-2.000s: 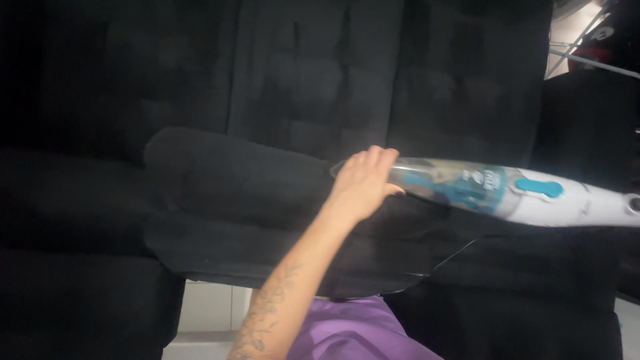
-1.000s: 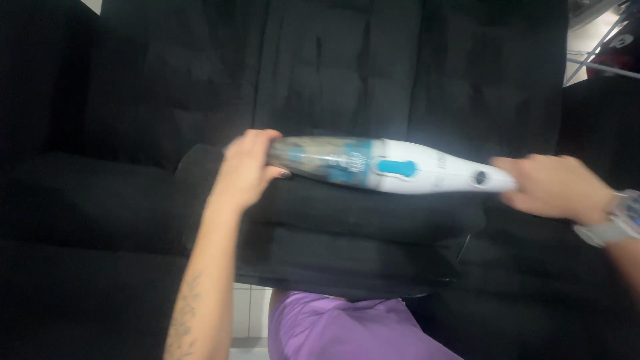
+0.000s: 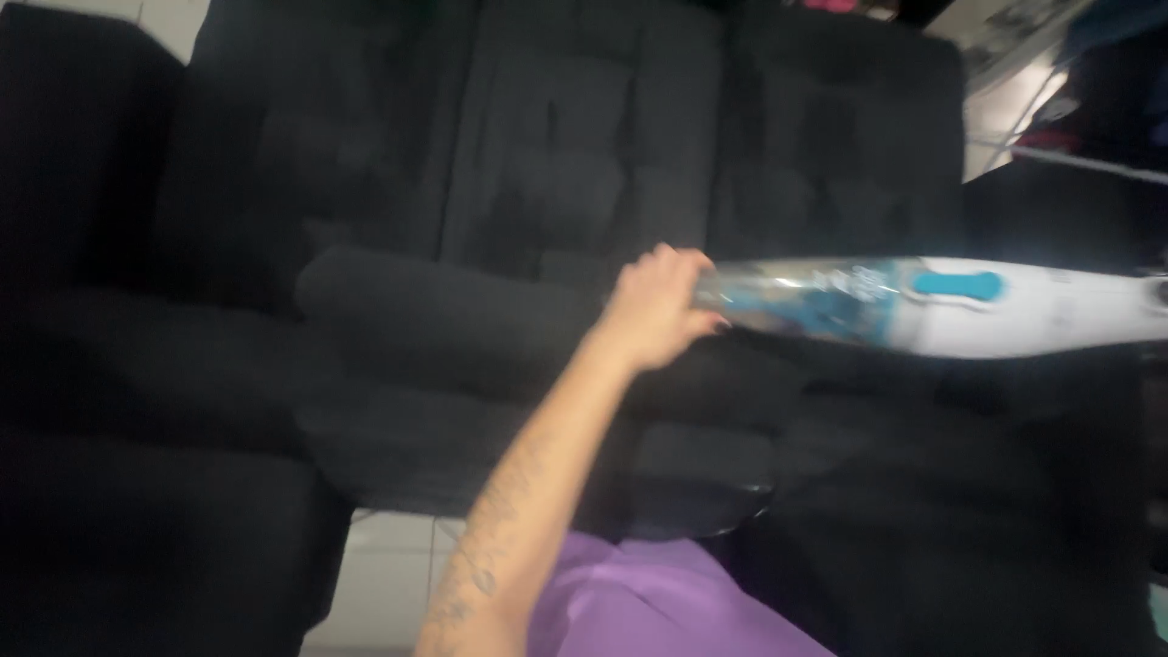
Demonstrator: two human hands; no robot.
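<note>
My left hand [image 3: 659,306] grips the nozzle end of a white and teal handheld vacuum cleaner [image 3: 1049,310] with a clear dust container. The vacuum lies level across the right of the view, over the dark sofa [image 3: 584,155], and its rear end runs to the right edge. My right hand is out of view. The nozzle tip is hidden by my left fingers.
Dark sofa cushions spread across most of the view. Light floor tiles [image 3: 388,575] show at the lower left and upper left. A thin metal rack [image 3: 1086,162] stands at the upper right beside dark items. Purple clothing [image 3: 666,602] covers my lap.
Since a second ago, my left hand and the vacuum have moved to the right. My right hand, seen then at the vacuum's rear end, has left the view.
</note>
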